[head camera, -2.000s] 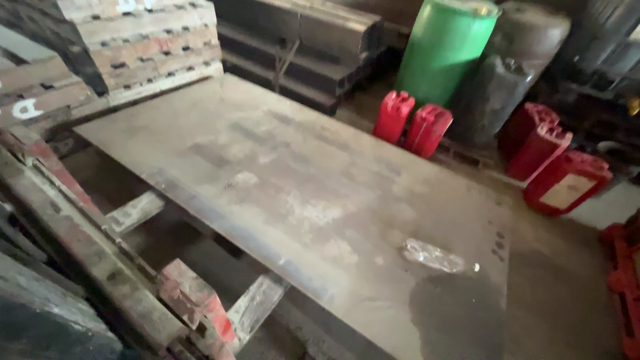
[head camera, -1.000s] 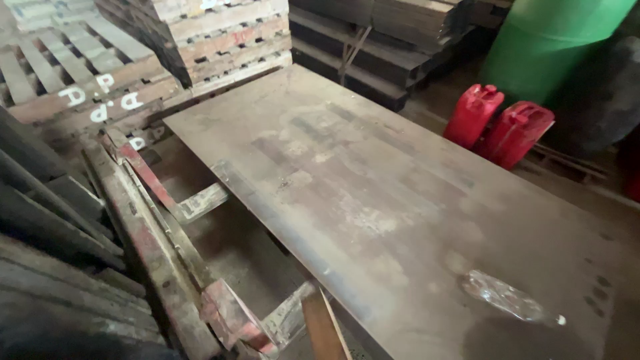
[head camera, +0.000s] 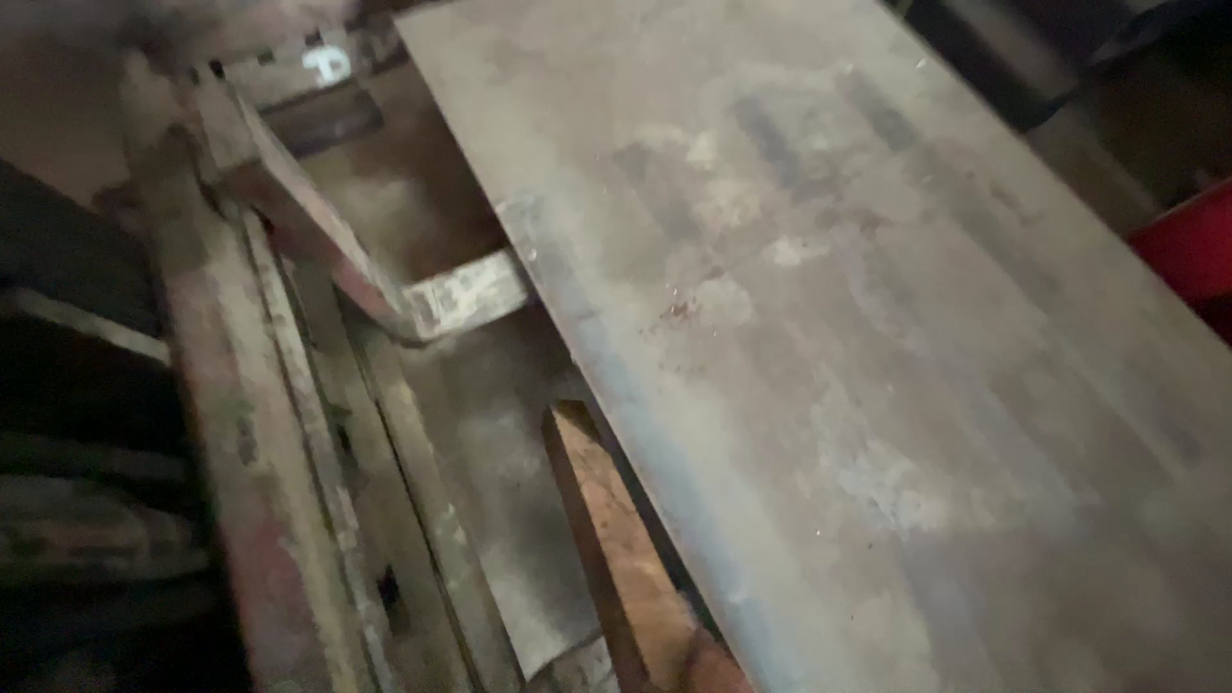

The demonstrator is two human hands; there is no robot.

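Observation:
A wooden beam (head camera: 621, 549) rises from the bottom edge, its cut end beside the long edge of a large flat sheet (head camera: 818, 337). The sheet is worn and stained with dust and dark marks. At the beam's lower end a blurred reddish-brown patch could be part of a hand; which hand, and how it holds the wood, cannot be told. Neither of my hands shows clearly. Left of the sheet lies a long, worn rail (head camera: 260, 414) with faded red paint. A short pale wooden block (head camera: 472, 294) spans from a red bracket (head camera: 318, 231) to under the sheet.
A gap with a dull grey surface (head camera: 520, 481) lies between rail and sheet. Dark, blurred lengths of material (head camera: 96, 520) are stacked at the far left. Part of a red container (head camera: 1193, 241) shows at the right edge. White-marked wood (head camera: 327, 65) stands beyond the rail.
The view has swung down and closer to the sheet's left edge. The beam, only partly visible at the bottom one second ago, now extends farther up alongside the sheet.

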